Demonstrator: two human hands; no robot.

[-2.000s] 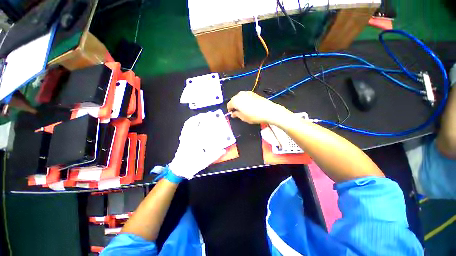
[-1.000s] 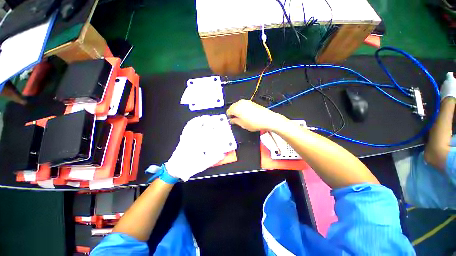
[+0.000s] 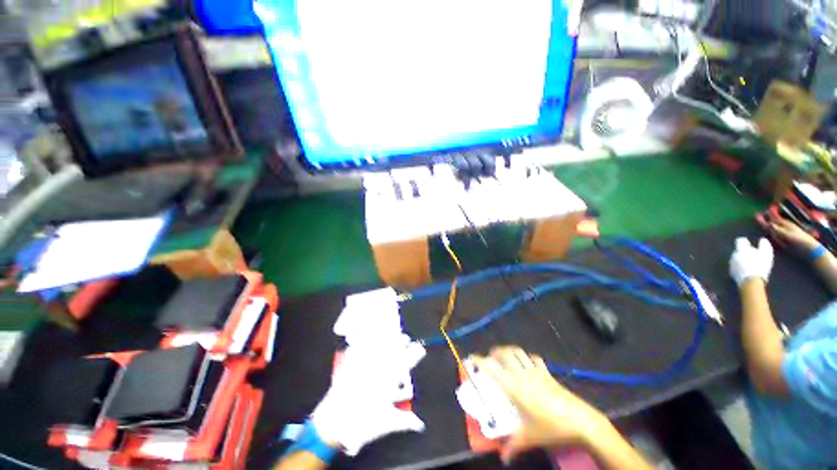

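Observation:
My gloved left hand [image 3: 362, 390] rests on a white unit [image 3: 405, 372] in front of me; the glove hides most of the unit. My bare right hand [image 3: 528, 390] lies over another white unit [image 3: 485, 410] on a red tray [image 3: 478, 436]; the fingers hide its right side and their grip is blurred. A third white unit [image 3: 369, 310] lies behind the left one. Blue cables [image 3: 551, 269] run from the units to a small white connector bar [image 3: 705, 299]. An orange-yellow cable [image 3: 451, 303] hangs from the shelf down to the right-hand unit.
Black units [image 3: 156, 384] in red trays stand stacked at left. A low white shelf [image 3: 413, 216] stands below a bright monitor [image 3: 422, 73]. A black mouse [image 3: 598, 318] lies right of centre. Another person's gloved hand [image 3: 752, 261] is at far right. A clipboard [image 3: 92, 250] lies at left.
The view has tilted up, showing the monitor. My right hand has moved from the left-hand unit to the right-hand one. My left hand remains on its unit. The orange-yellow cable now reaches the right-hand unit.

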